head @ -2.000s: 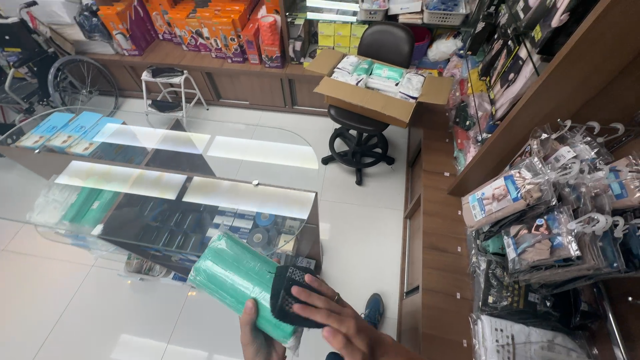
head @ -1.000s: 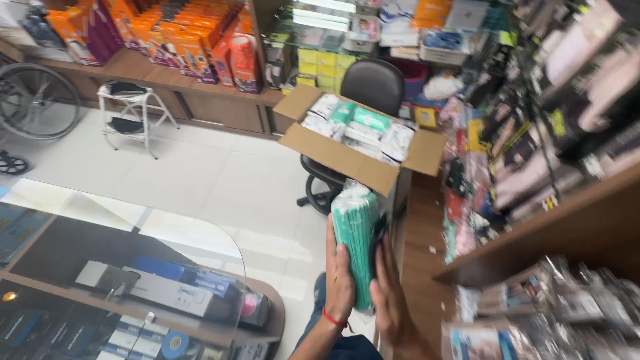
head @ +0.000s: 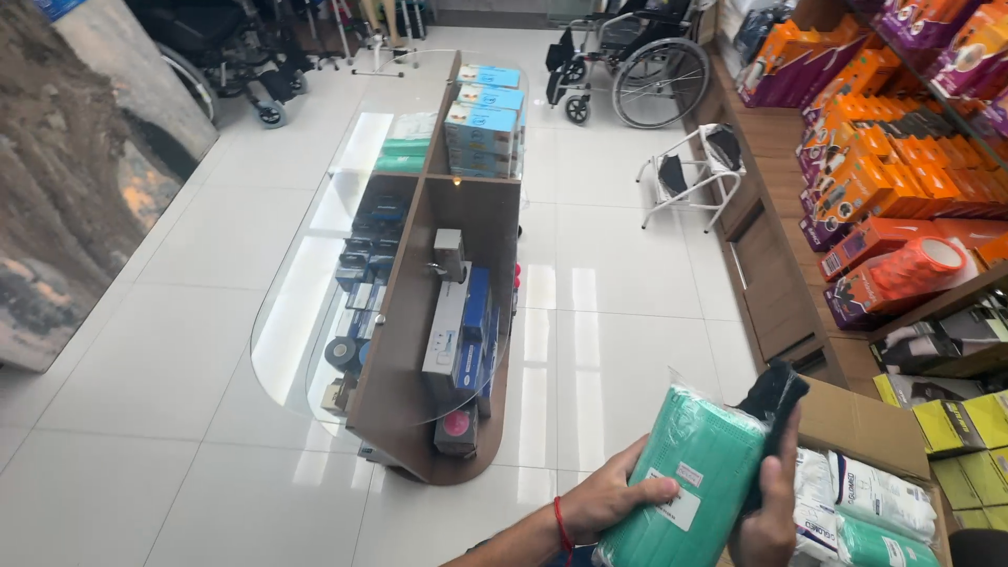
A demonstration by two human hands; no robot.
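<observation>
My left hand (head: 622, 492), with a red cord at its wrist, grips a clear plastic pack of green pleated face masks (head: 693, 472) from the left side, thumb across its labels. Against the pack's right side, my right hand (head: 772, 504) holds a black item (head: 776, 402), perhaps a cloth or pouch; its exact kind cannot be told. Behind and right of that hand, an open cardboard box (head: 858, 417) contains white packs (head: 882, 492) and a green pack (head: 882, 543).
A glass-topped display counter (head: 394, 315) with boxed goods stands centre-left. A white folding step stool (head: 693, 181) and a wheelchair (head: 630, 63) stand beyond. Orange boxes (head: 874, 173) line the wooden shelf (head: 776, 157) at right, with yellow boxes (head: 961, 425) lower down.
The view has swung left. The green pack, upright between both hands a second ago, now shows its broad labelled face, with the black item still beside it.
</observation>
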